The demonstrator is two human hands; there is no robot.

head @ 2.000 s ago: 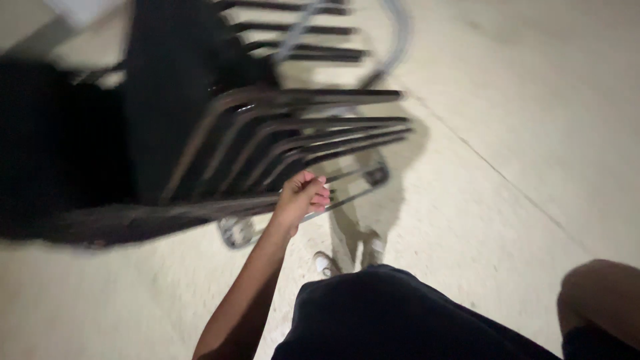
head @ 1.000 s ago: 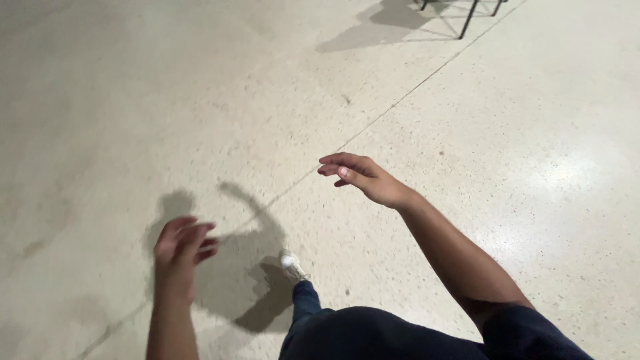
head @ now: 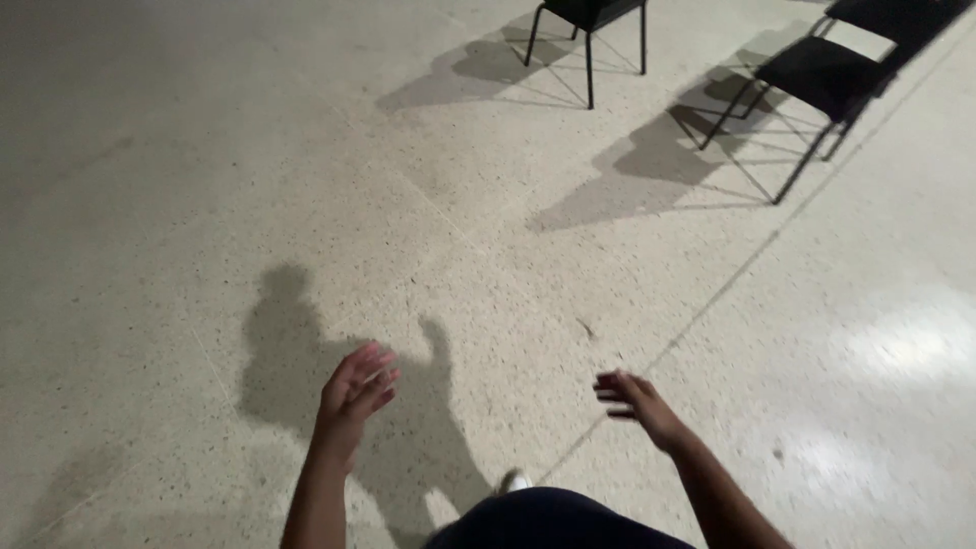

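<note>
My left hand (head: 357,390) hangs over the floor at lower left, fingers parted and slightly curled, holding nothing. To the right, my right hand (head: 634,398) is also bare, its fingers apart and pointing left. Both are in the air above the speckled floor (head: 488,297). Nearest to them are black chairs well ahead: one chair (head: 591,11) at the top, partly cut off by the view's edge, and another chair (head: 820,76) at the upper right.
A further black chair (head: 869,15) is partly seen at the top right corner, by the second one. Chair shadows stretch left across the floor. A thin floor joint (head: 717,293) runs diagonally. My white shoe (head: 514,481) shows at the bottom.
Two seconds ago my left hand was at a stack of chairs with dark metal legs; that stack is out of view now. The view has shifted widely, and more chairs show ahead.
</note>
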